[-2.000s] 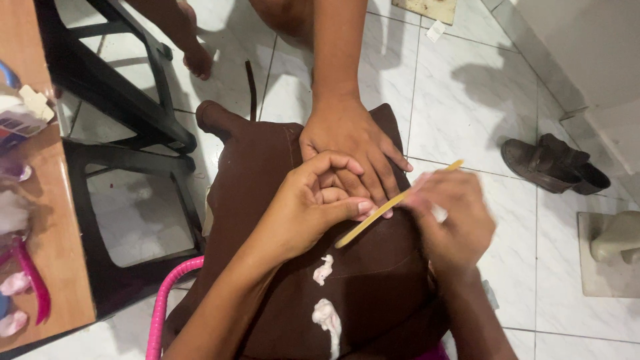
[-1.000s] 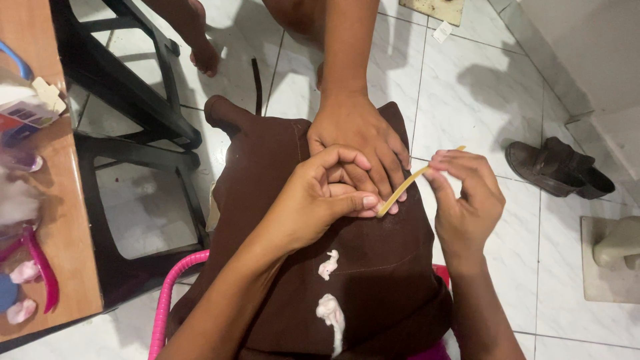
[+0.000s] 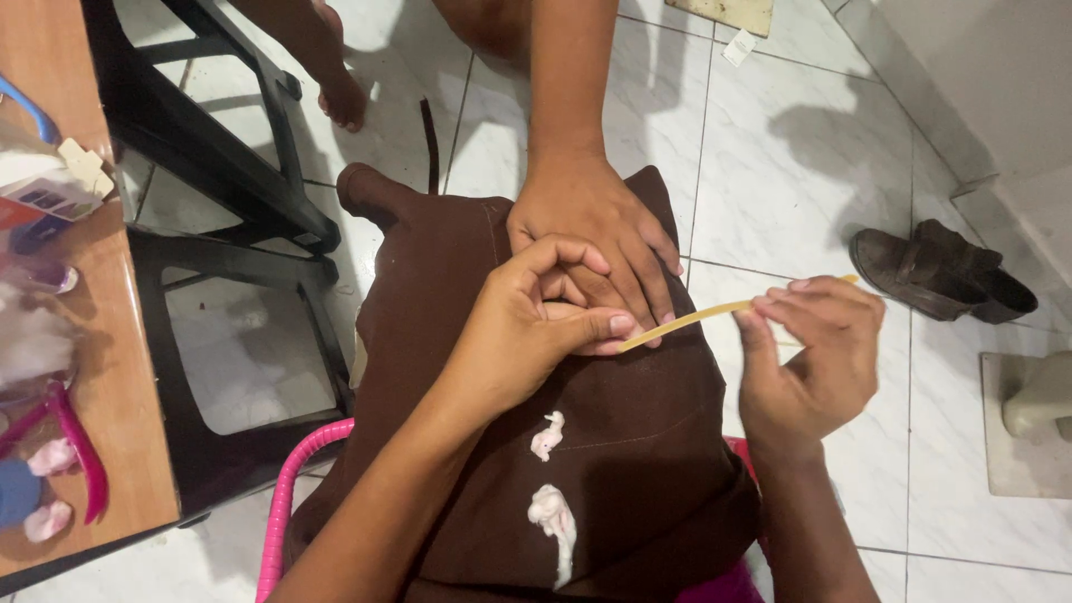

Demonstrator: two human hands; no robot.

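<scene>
My left hand (image 3: 536, 327) pinches a finger of another person's hand (image 3: 599, 226), which lies palm down on a brown cloth (image 3: 628, 435) over my lap. Between the fingers and thumb of my right hand (image 3: 812, 352) is a thin yellow nail file (image 3: 695, 318), slightly bowed. Its far end meets the held fingertip beside my left thumb. On the cloth below my left hand lie a small used wad of cotton (image 3: 548, 436) and a larger, stretched wad of cotton (image 3: 553, 523).
At the left, a wooden table (image 3: 138, 402) holds pink-handled nippers (image 3: 75, 452), cotton and packets. Black plastic stools (image 3: 243, 335) stand beside it. A pink chair arm (image 3: 289, 494) curves near my left forearm. Dark shoes (image 3: 913, 276) are on the tiled floor at the right.
My right hand was blurred near the held finger two seconds ago; it is now farther right, still with the file. The file's lower end has moved up onto the fingertip. My left hand keeps its hold.
</scene>
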